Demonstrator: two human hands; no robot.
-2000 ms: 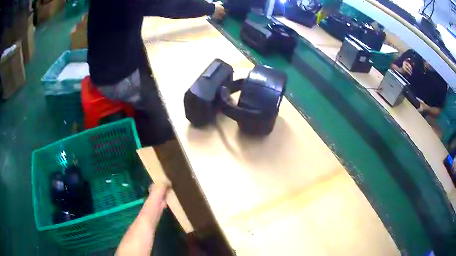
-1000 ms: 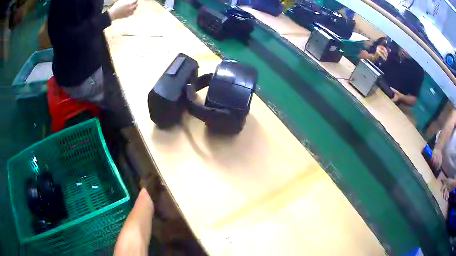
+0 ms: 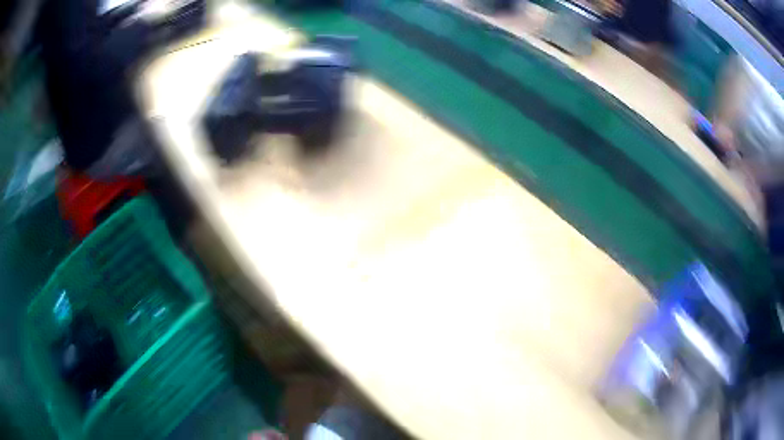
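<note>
The picture is strongly blurred. A black appliance unit [image 3: 301,96] lies on the tan bench [image 3: 413,284] towards its far left end, its blocky base to the left and round head to the right. A small patch of skin, which looks like my left hand [image 3: 266,435], shows at the bottom edge, mostly cut off; its fingers and any hold are hidden. My right hand is not in view.
A green plastic crate [image 3: 168,365] with black parts stands left of the bench. A blue-violet and silver screw feeder [image 3: 675,344] is at the lower right. A green conveyor [image 3: 550,163] runs behind. A red stool [image 3: 94,199] and people are near the edges.
The view has swung right and blurred, bringing the feeder in. The appliance unit appears further up and left. My left hand has dropped almost out of the bottom edge.
</note>
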